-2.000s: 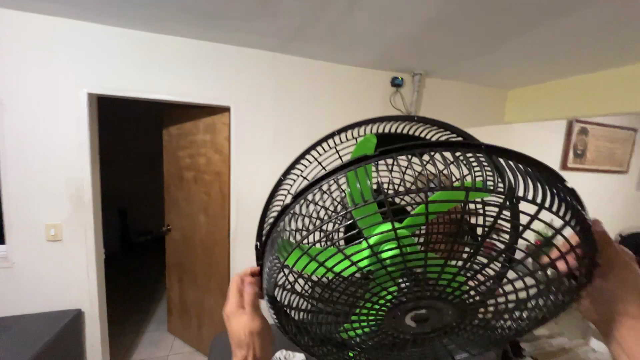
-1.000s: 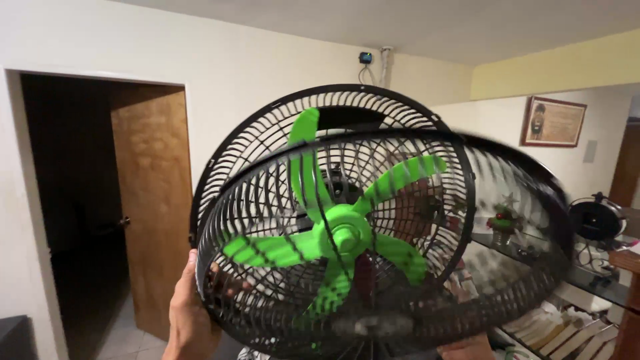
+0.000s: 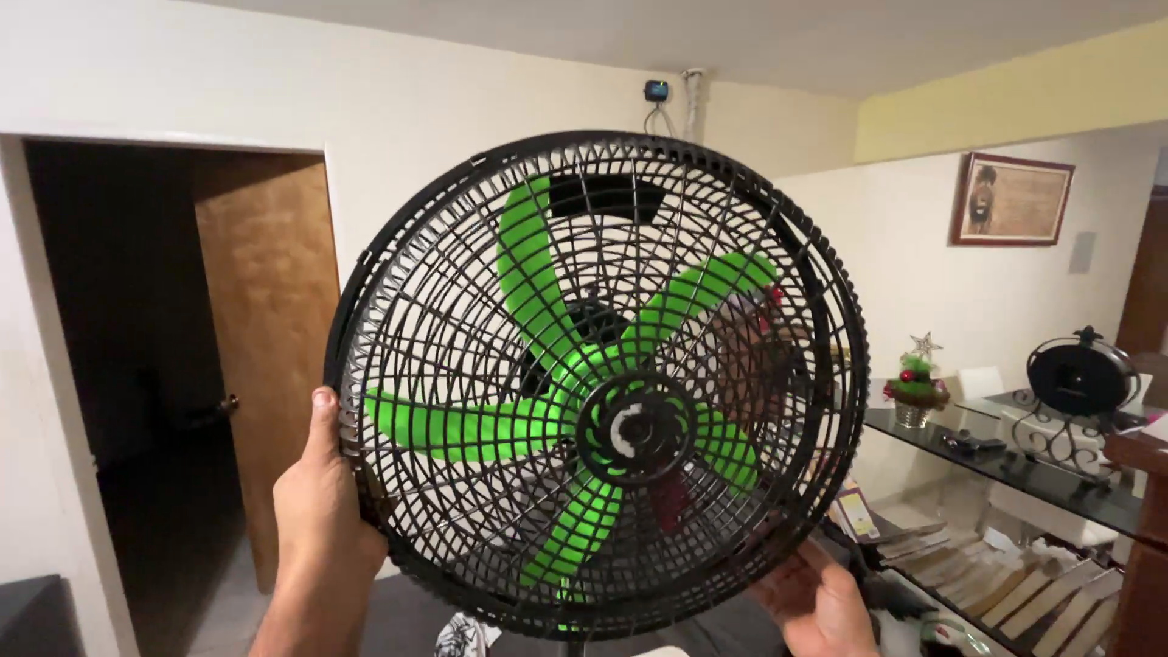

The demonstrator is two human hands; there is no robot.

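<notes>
A black plastic front fan grille (image 3: 636, 427) with a round centre badge stands upright before the green five-bladed fan impeller (image 3: 525, 265). Behind the blades is the rear grille (image 3: 383, 265), its rim slightly offset to the left of the front one. My left hand (image 3: 328, 511) grips the rim at the lower left, thumb up along the edge; which grille its fingers reach is partly hidden. My right hand (image 3: 817, 598) holds the front grille's rim from below at the lower right, some fingers hidden behind it. Part of the fan's pole (image 3: 573, 648) shows under the grilles.
A wooden door (image 3: 269, 365) stands ajar in a doorway at left. At right, glass shelves (image 3: 1049, 497) carry a small decorated tree (image 3: 915, 388), a black round object on a scrolled metal stand (image 3: 1081, 374) and papers below. A framed picture (image 3: 1013, 199) hangs on the wall.
The front grille has moved left and turned to face me, from a tilted position overlapping the fan's lower right to in front of the blades and rear grille. Both hands have stayed at its rim.
</notes>
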